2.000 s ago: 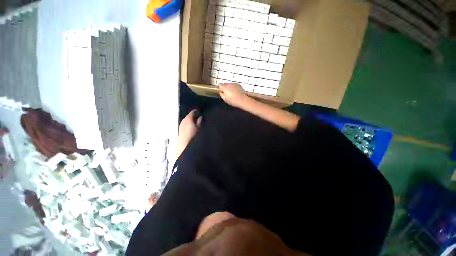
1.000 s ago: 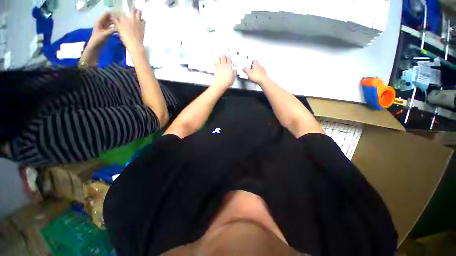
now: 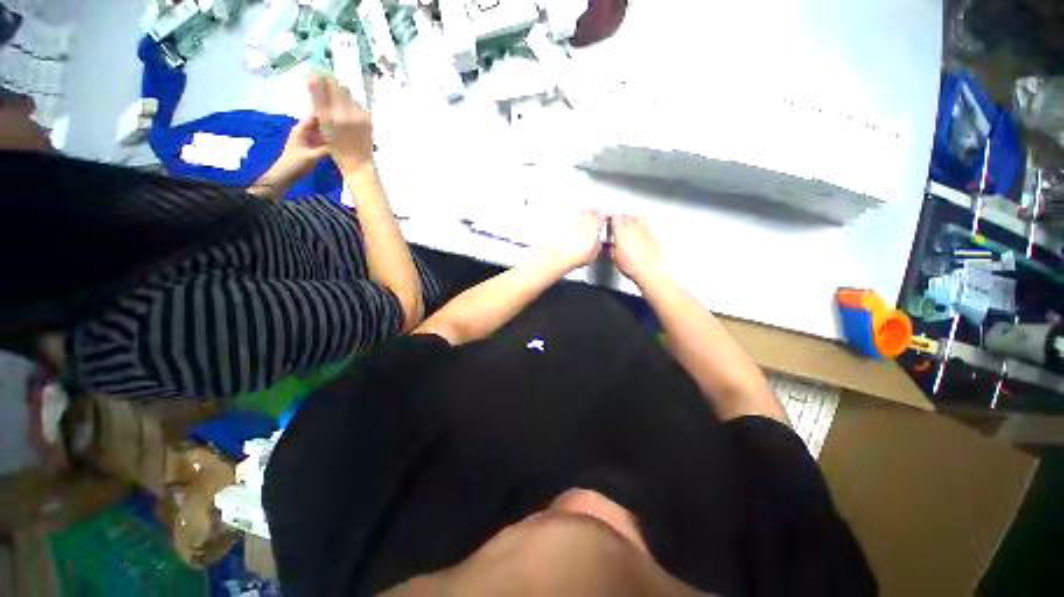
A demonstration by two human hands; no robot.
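Observation:
My left hand (image 3: 580, 240) and my right hand (image 3: 635, 247) are close together at the table's front edge. A small white piece with dark edges, seemingly a plastic unit (image 3: 607, 231), shows between their fingertips; the fingers hide most of it. A long stacked block of white units (image 3: 758, 146) stands on the table beyond my hands. A low white row (image 3: 496, 231) lies left of my left hand, washed out by glare. A heap of loose white and green units (image 3: 467, 41) lies at the back left.
A coworker's hands (image 3: 338, 128) are at the left, by a blue cloth (image 3: 245, 146). An orange and blue tape dispenser (image 3: 873, 323) sits at the table's right corner. An open carton (image 3: 922, 490) with white units inside is at lower right, partly behind my arm.
The view has shifted, showing more of the loose heap. My hands have come together, with a small piece now between them; a second ago they were apart over the row.

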